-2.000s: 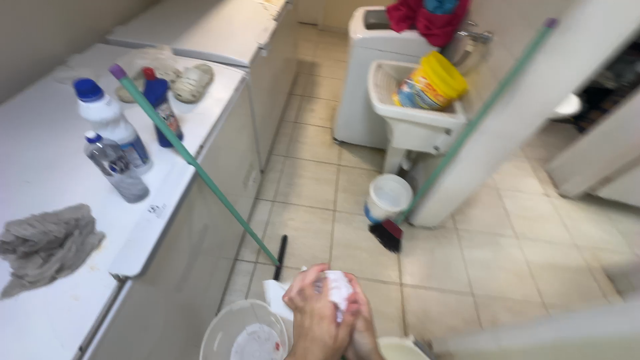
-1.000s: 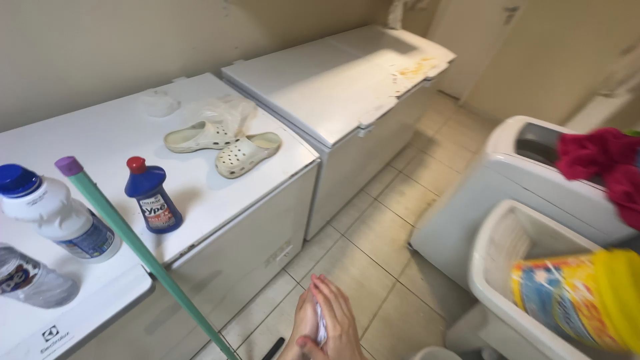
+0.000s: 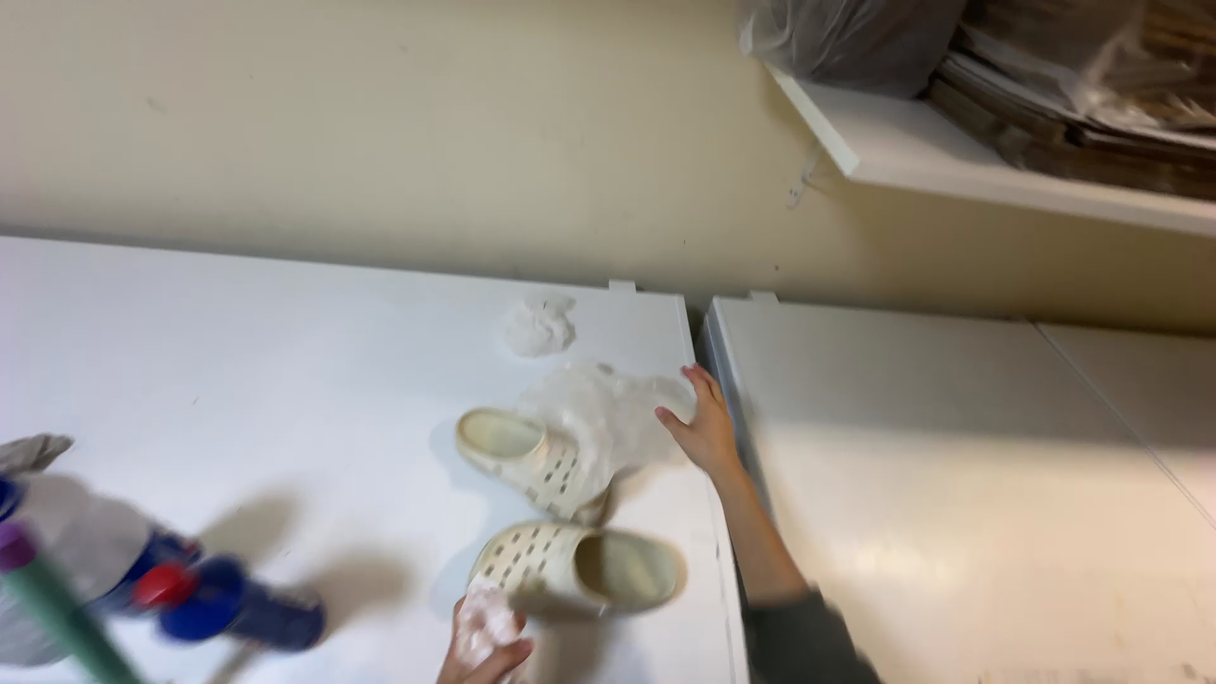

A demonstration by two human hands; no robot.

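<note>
My left hand, at the bottom edge, grips a crumpled white, wet-looking wad beside the toe of the nearer cream perforated clog. My right hand reaches over the chest freezer lid with its fingers apart, at the right edge of a clear plastic bag. That bag partly covers the farther cream clog. Behind them lies a small crumpled piece of clear plastic.
A blue bottle with a red cap, a white bottle and a green pole are at lower left. A gray cloth lies behind them. A second chest freezer adjoins on the right; a loaded shelf overhangs it.
My hands, together before, are now apart: the right reaches to the plastic bag, the left keeps the white wad. The view has swung toward the freezer tops and wall.
</note>
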